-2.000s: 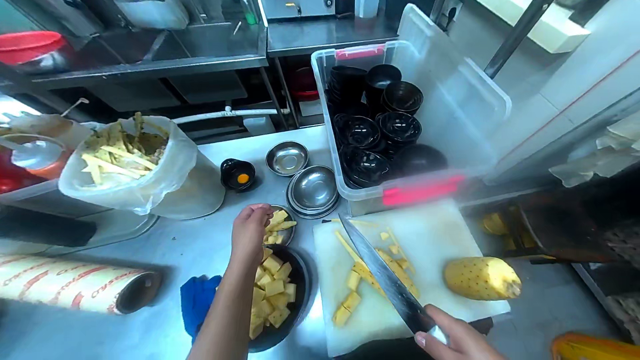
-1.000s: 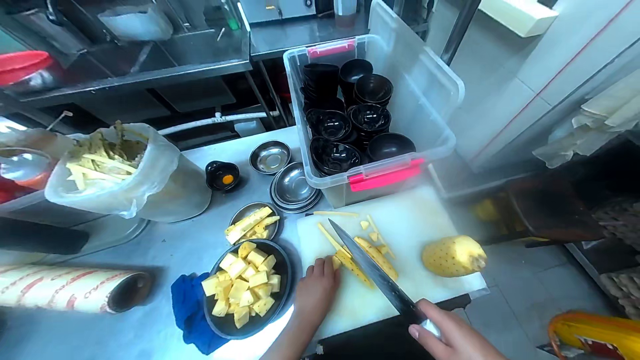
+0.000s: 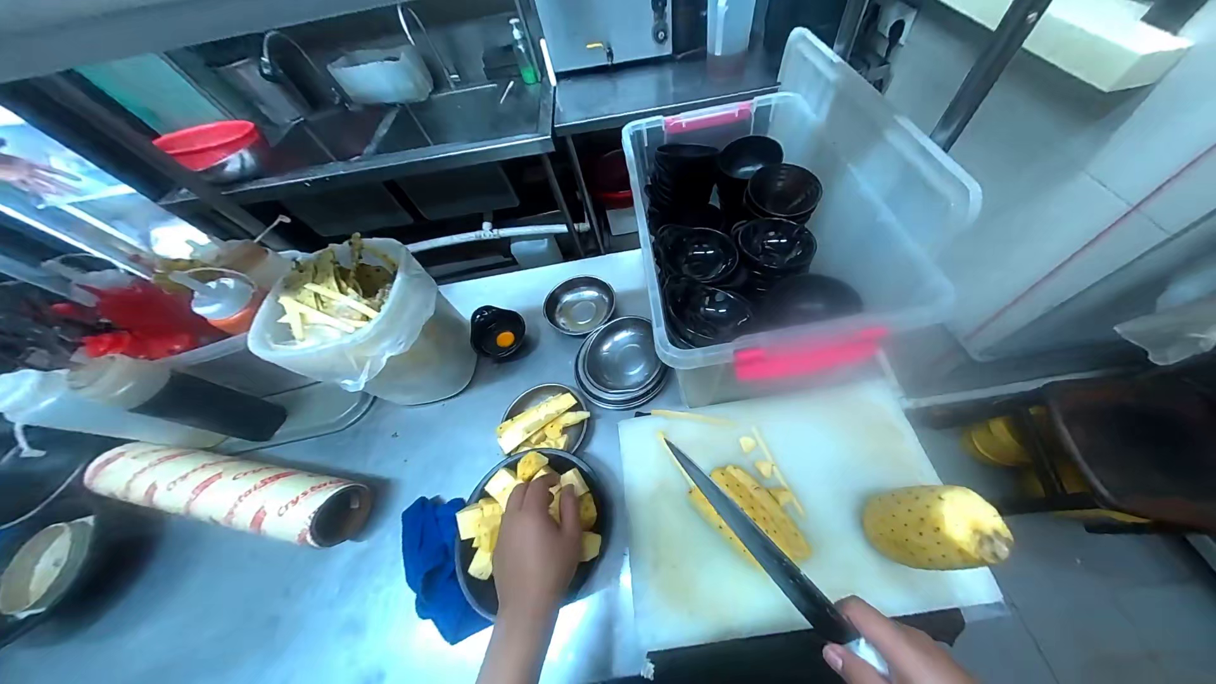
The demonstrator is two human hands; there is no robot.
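My left hand (image 3: 540, 541) reaches into a dark bowl (image 3: 601, 560) of pineapple chunks (image 3: 482, 518); its fingers are on the chunks, and whether they grip one is hidden. In my right hand (image 3: 888, 646) is the white handle of a long kitchen knife (image 3: 760, 541), its blade slanting over the white cutting board (image 3: 693, 589). Under and beside the blade lie cut pineapple pieces (image 3: 765, 503). A peeled whole pineapple (image 3: 936, 527) rests on the board's right side. Just above the bowl, a small metal bowl (image 3: 541, 418) holds pineapple strips.
Behind stand a clear plastic bin (image 3: 912, 285) of black bowls, stacked metal bowls (image 3: 622, 356) and a lined bucket (image 3: 418, 351) of peelings. A blue cloth (image 3: 432, 570) touches the dark bowl. A printed roll (image 3: 228, 489) lies at left.
My left hand has moved left from the pineapple pieces on the board into the dark bowl. The knife stays in my right hand over the board.
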